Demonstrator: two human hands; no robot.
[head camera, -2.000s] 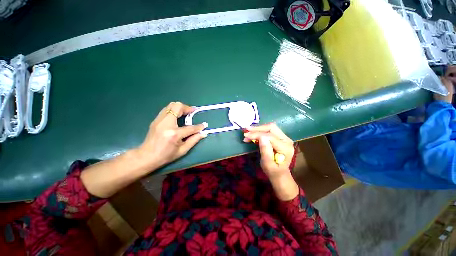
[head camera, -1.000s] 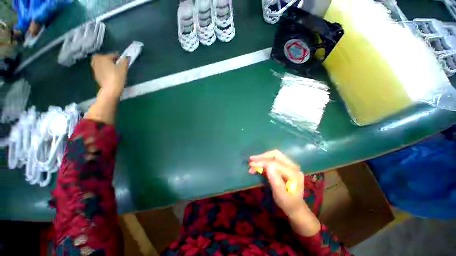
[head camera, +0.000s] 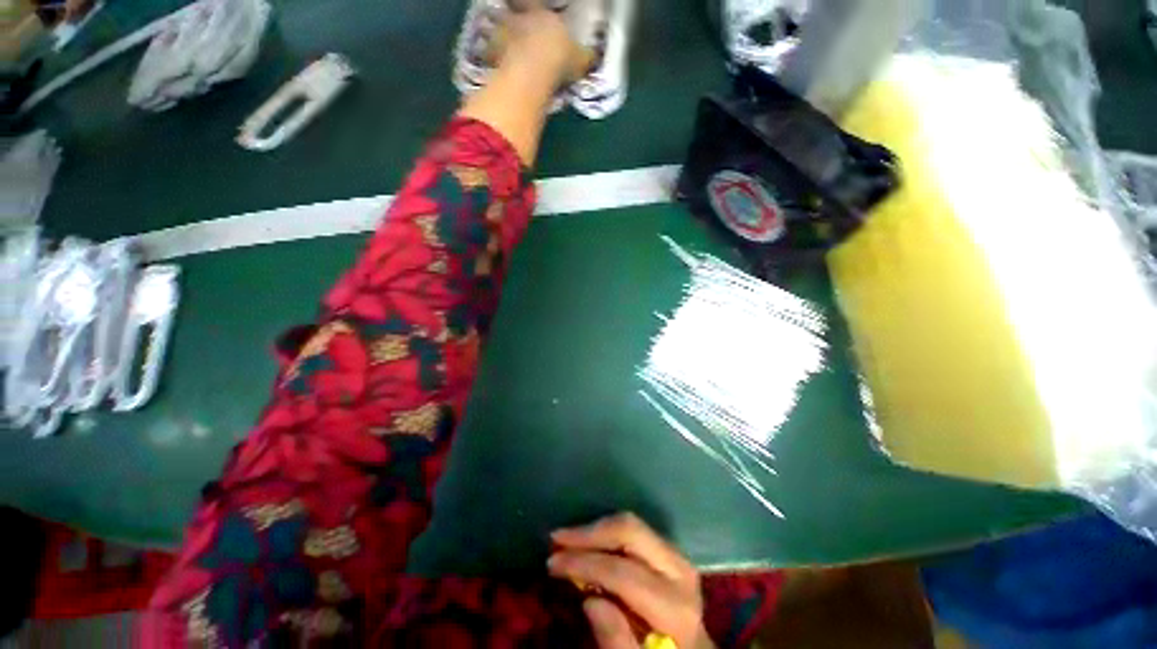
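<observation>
My left hand (head camera: 539, 51) reaches to the top edge of the picture, over a group of white plastic frames (head camera: 607, 76). It is blurred, and whether it grips one cannot be told. My right hand (head camera: 631, 577) is low in the picture, closed on a small hand tool with a yellow handle (head camera: 660, 642) that shows below the fist. A single white frame (head camera: 294, 102) lies beyond the pale line. A whitish pile of thin strips (head camera: 736, 355) lies on the green bench, with a few loose strips at its edges.
A black cooling fan (head camera: 774, 178) stands beyond the strip pile. A large yellow block (head camera: 945, 304) in clear plastic bag lies right of it. Overlapping white frames (head camera: 89, 323) lie at left, with another pile (head camera: 201, 48) beyond the pale line (head camera: 273, 228). Blue clothing (head camera: 1028, 590) shows at lower right.
My left hand has left the single frame beyond the line and moved right to the group at the top. My right hand keeps the tool. The view has shifted.
</observation>
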